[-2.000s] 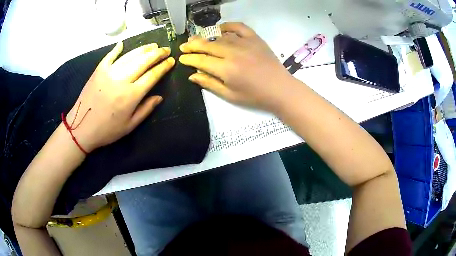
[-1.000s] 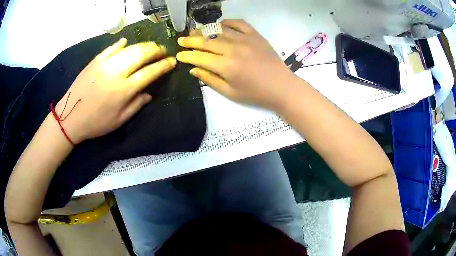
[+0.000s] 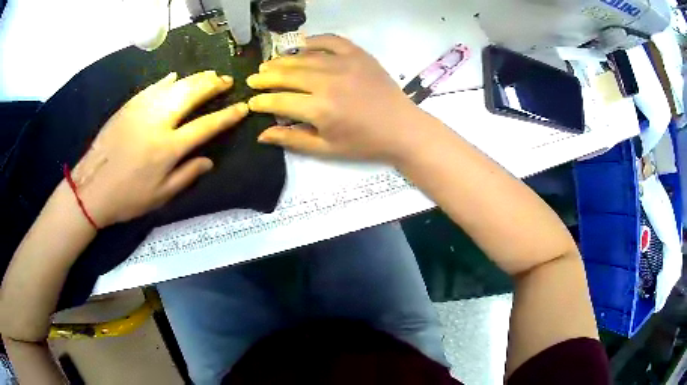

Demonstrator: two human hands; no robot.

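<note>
A dark garment lies flat under the sewing machine head at top centre and spreads to the left. My left hand lies flat on the cloth, fingers spread and pointing to the needle area. My right hand rests at the cloth's right edge, fingertips on it just below the foot, partly over the plate. A pale ribbed knob stands beside the right fingers. The needle tip and the stitch line cannot be made out. Neither hand grips the cloth.
Thread snips with pink handles and a black smartphone lie to the right. A ruler strip runs along the table's front edge. A second machine head is at upper right. Blue bins stand at right, a yellow tube at lower left.
The cloth has moved up towards the machine, and its lower edge lies farther from the table's front edge. Both hands remain on the cloth. The whole view has shifted slightly left.
</note>
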